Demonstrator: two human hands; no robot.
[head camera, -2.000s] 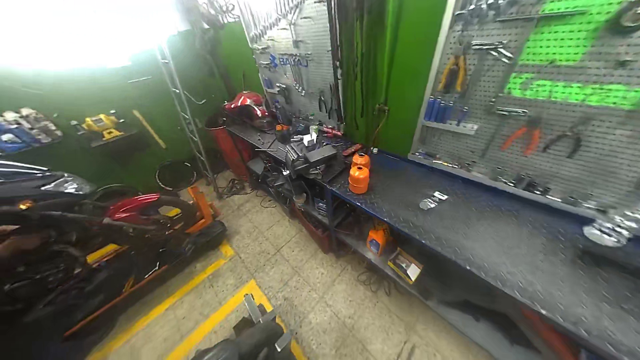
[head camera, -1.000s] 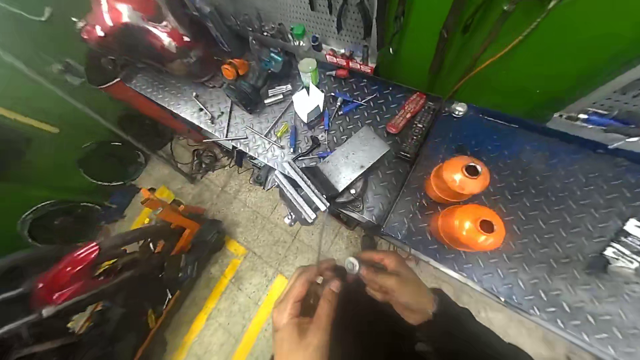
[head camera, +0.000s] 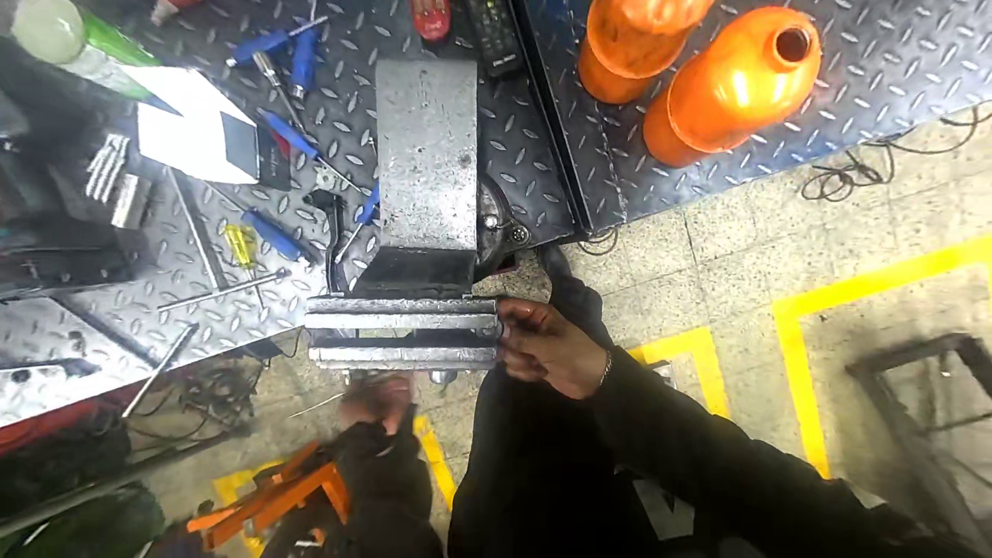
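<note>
A metal bench vise (head camera: 426, 155) stands at the edge of the diamond-plate workbench, its jaws (head camera: 403, 356) parted by a narrow gap. At the right end of the jaws is my right hand (head camera: 554, 349), fingers bent around a small part that is mostly hidden. My left hand (head camera: 377, 399) is blurred just below the front jaw, by the vise's handle end, and its grip cannot be made out. Blue-handled screwdrivers (head camera: 275, 232) and a yellow-handled screwdriver (head camera: 240, 246) lie left of the vise.
Two orange plastic bottles (head camera: 736, 85) stand on the bench at the upper right. A white carton (head camera: 194, 128), a green-and-white bottle (head camera: 77, 46) and a metal rod (head camera: 159, 372) are at the left. An orange metal stand (head camera: 279, 496) is on the floor at lower left.
The view has come in close over the vise. My hands, together around a small round metal part one second ago, are now apart at the vise jaws.
</note>
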